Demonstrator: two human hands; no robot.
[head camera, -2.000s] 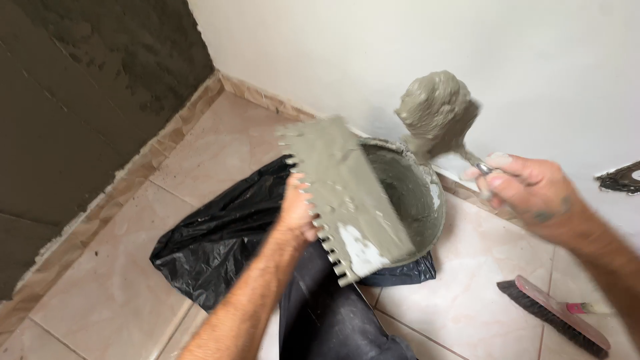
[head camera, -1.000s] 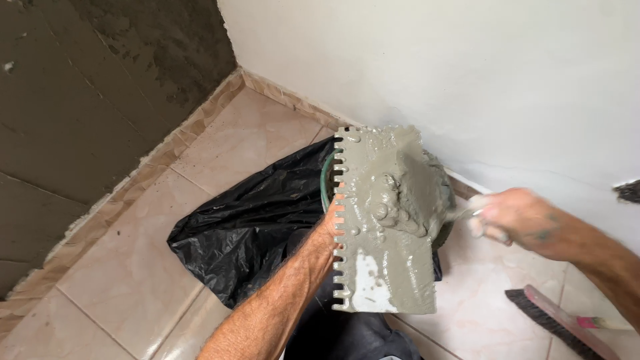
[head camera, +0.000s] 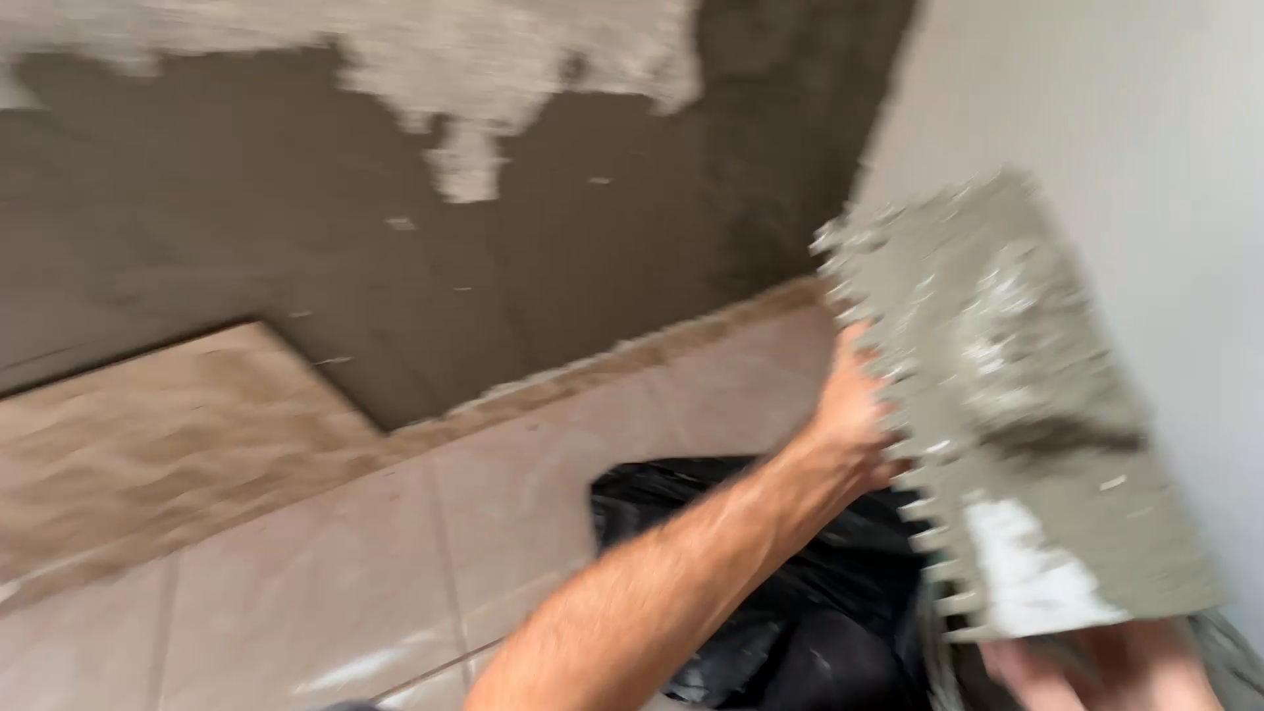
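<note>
My left hand (head camera: 859, 415) is closed behind the notched trowel (head camera: 1047, 583), with its handle hidden by the blade. The blade faces up, coated in wet grey mortar (head camera: 1027, 346) that is heaped around its middle, and a white patch shows near its lower end. Square teeth run along its left edge. Below the lower end, my right hand (head camera: 1106, 671) is partly hidden and blurred; whether it holds anything cannot be told. Under the trowel, a bit of the bucket (head camera: 943, 652) shows. The small trowel seen before is out of sight.
A black plastic bag (head camera: 790, 583) lies on the tiled floor (head camera: 326, 553) by the bucket. At left, a brownish tile (head camera: 197, 434) is set against the wall of dark grey mortar (head camera: 592, 257), with a paler rough area above. A white wall (head camera: 1145, 128) stands at right.
The view has swung left to the mortared wall. My right hand, which held a mortar-laden small trowel above the bucket and then at the blade, is now below the notched trowel. Mortar has been put on the blade.
</note>
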